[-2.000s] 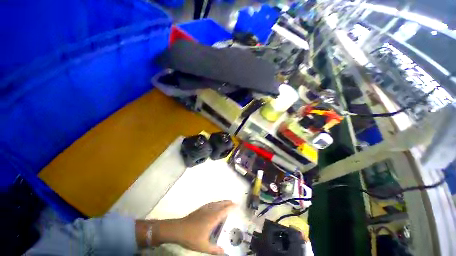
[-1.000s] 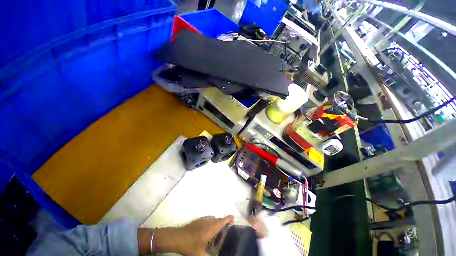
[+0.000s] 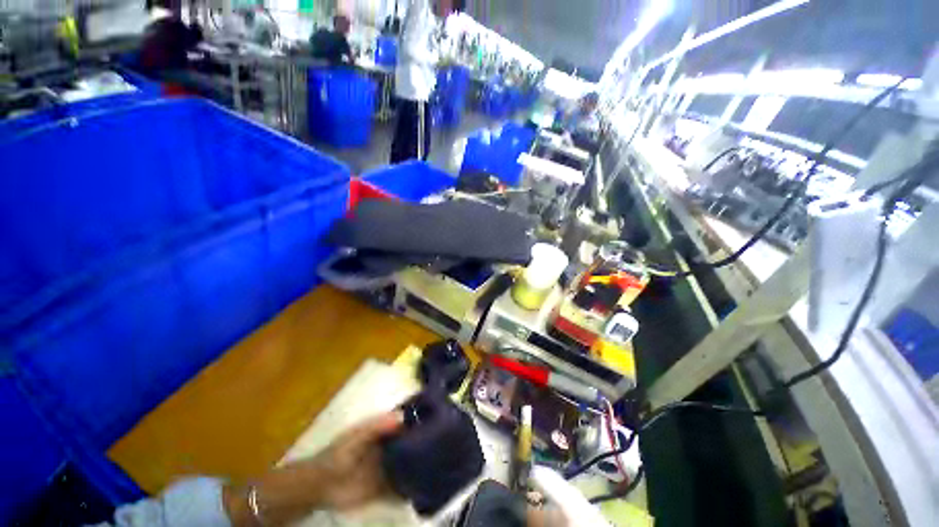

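Note:
My bare left hand (image 3: 355, 458), with a bracelet at the wrist, grips a blurred black cube socket (image 3: 438, 463) above the pale sheet. Another black cube socket (image 3: 445, 362) stands behind it, near the tester. My right hand (image 3: 559, 504), in a white glove, is blurred and cut off by the bottom edge. Its fingers are at the side of a second dark unit (image 3: 494, 508), also cut off, and appear to hold it. The dark test fixture (image 3: 551, 424) with wires and a yellow-handled tool (image 3: 525, 437) lies just beyond the right hand.
Large blue crates (image 3: 175, 247) stand at the left beside the orange-brown bench (image 3: 278, 381). Beige testers (image 3: 546, 345) carry a pale cup-like cylinder (image 3: 541, 276); a black panel (image 3: 438, 229) lies behind. A green conveyor (image 3: 685, 412) and slanting white post (image 3: 731, 345) are at right. People are in the distance.
The view has tilted up, showing more of the hall. My left hand now has a cube near the standing one. The white-gloved right hand has come further into view at the bottom.

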